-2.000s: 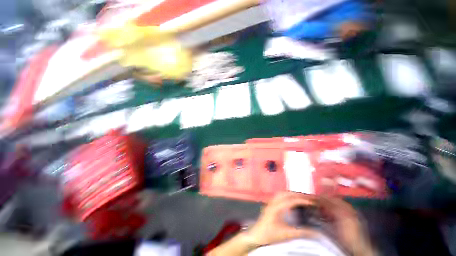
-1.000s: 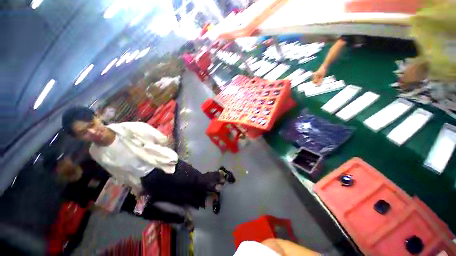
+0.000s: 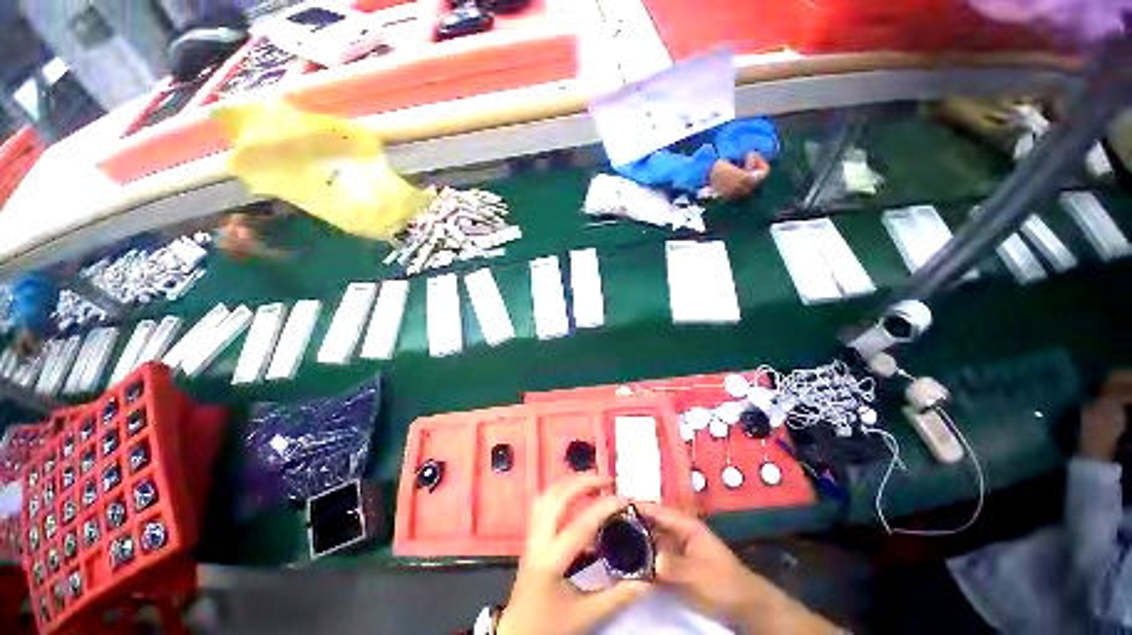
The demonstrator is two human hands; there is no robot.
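A round black watch head (image 3: 626,546) is held up between both hands, in front of the compartment tray's near edge. My left hand (image 3: 557,558) grips it from the left and my right hand (image 3: 698,561) touches it at the right. Fingertips hide part of its rim. The red-orange compartment tray (image 3: 472,527) lies just beyond, with single dark watch heads in three wells, one of them at the left (image 3: 430,474). A white pad (image 3: 638,459) lies in its end compartment. White charging pucks (image 3: 732,476) lie on the charging tray (image 3: 788,492).
An upright red turnover tray (image 3: 174,465) of watches stands left. A dark plastic bag (image 3: 313,440) and small box (image 3: 336,519) lie beside it. Long white boxes (image 3: 704,282) line the bench. A camera (image 3: 904,321), cables and power strip (image 3: 934,422) are right. Other people's hands show across.
The view has swung from the aisle, a person and the left end of the bench back to the trays. Both hands are now in view, holding the watch head.
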